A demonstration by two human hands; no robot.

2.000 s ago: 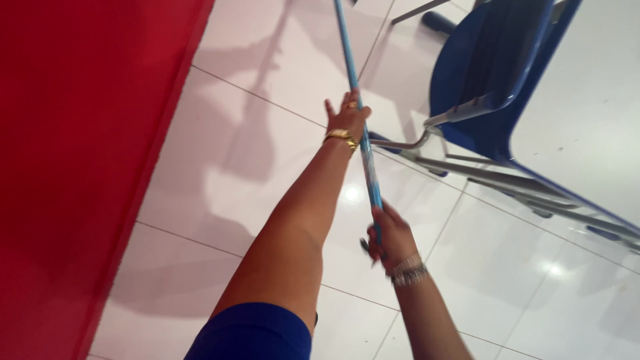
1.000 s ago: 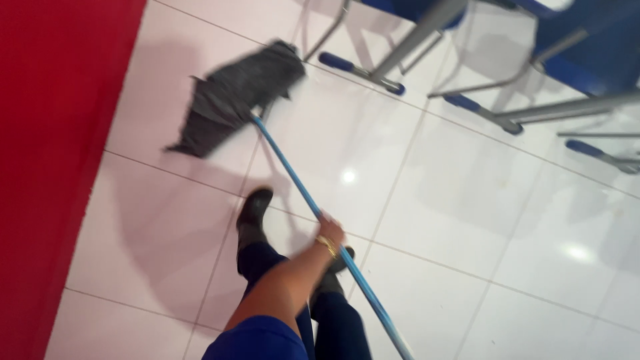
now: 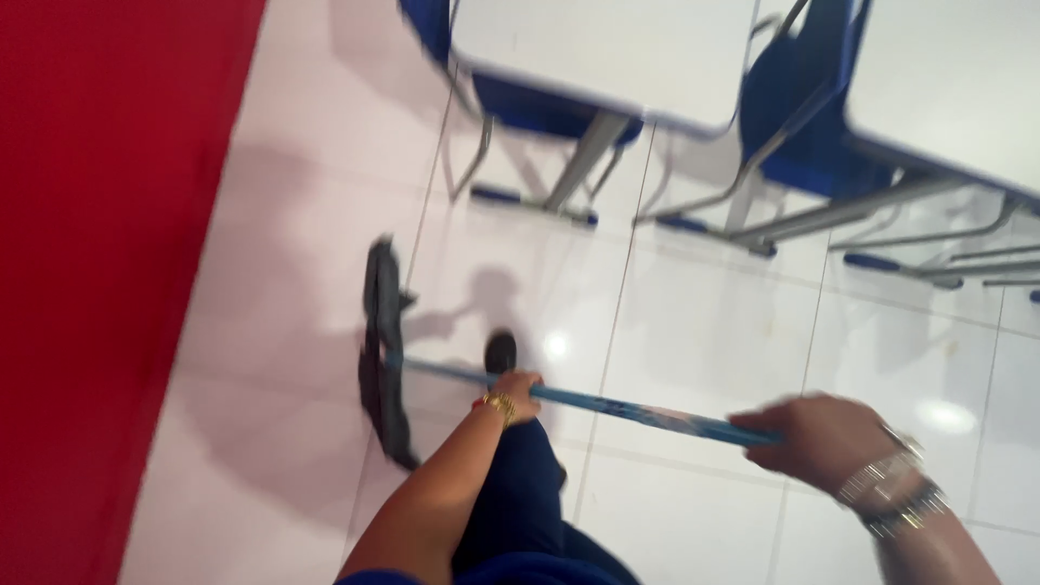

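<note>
A blue pole (image 3: 634,409) runs from a dark grey cloth (image 3: 388,341) on the tiled floor toward the right. The cloth hangs over the pole's far end, which hides the head beneath it. My left hand (image 3: 517,390), with a gold bracelet at the wrist, grips the pole's middle. Around the near end of the pole my right hand (image 3: 800,439) is closed, slightly blurred, with silvery bracelets on its wrist.
A red surface (image 3: 97,244) borders the white floor tiles (image 3: 699,341) at the left. Blue chairs (image 3: 800,106) and white-topped desks (image 3: 601,49) with metal legs stand along the top and right. One dark shoe (image 3: 500,351) shows beside the pole.
The pole has swung from a steep slant to nearly level across the view. My right hand, out of view one second ago, shows again on the pole's end. The cloth now lies lengthwise up the view.
</note>
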